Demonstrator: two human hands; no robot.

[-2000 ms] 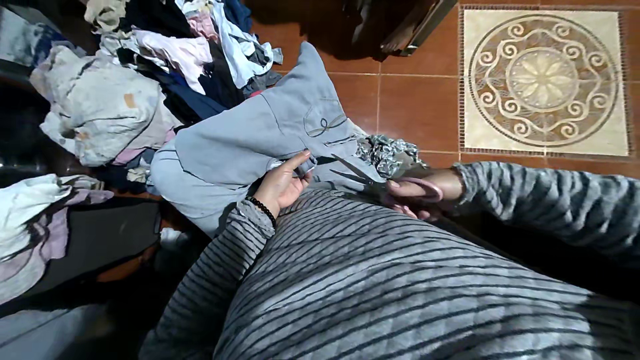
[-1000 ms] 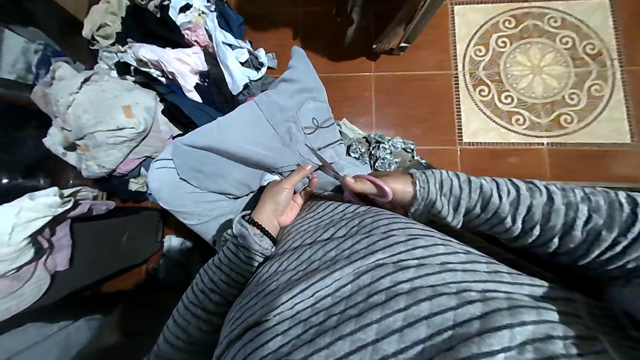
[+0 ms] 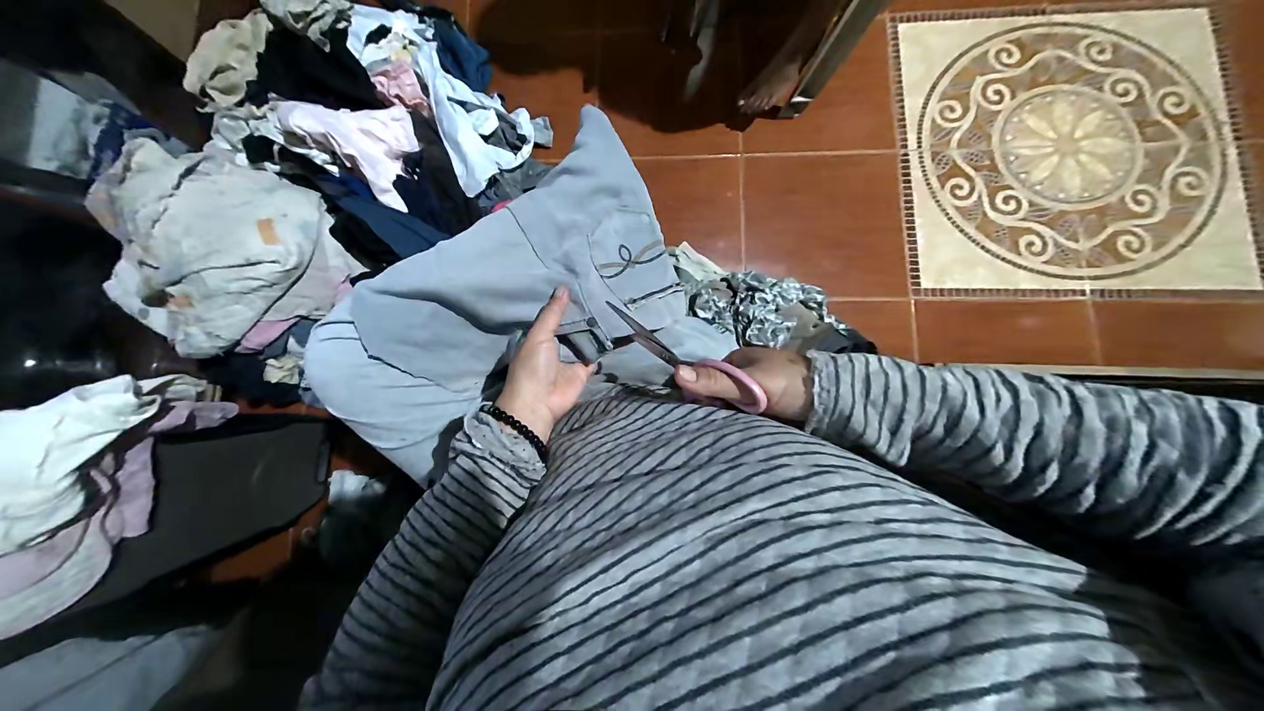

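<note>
Pale grey-blue trousers (image 3: 464, 286) with a stitched pocket lie across my lap. My left hand (image 3: 545, 380), with a dark bead bracelet at the wrist, is at their waistband, thumb raised, the fingers partly hidden behind the cloth; it seems to hold the edge. In my right hand (image 3: 755, 383) is a pair of scissors (image 3: 657, 346) with pink handles. Their blades look slightly parted and point up and left over the waistband, close to the left hand.
A heap of mixed clothes (image 3: 395, 128) and a beige patched cloth (image 3: 217, 237) lie at upper left. White and pink garments (image 3: 69, 464) lie at lower left. Crumpled patterned fabric (image 3: 755, 306) is beyond the right hand. A wooden furniture leg (image 3: 820, 59) stands on the tiled floor.
The right hand and the scissors have moved left toward the left hand since the oldest frame. The scissor blades, wide apart then, are closer together now.
</note>
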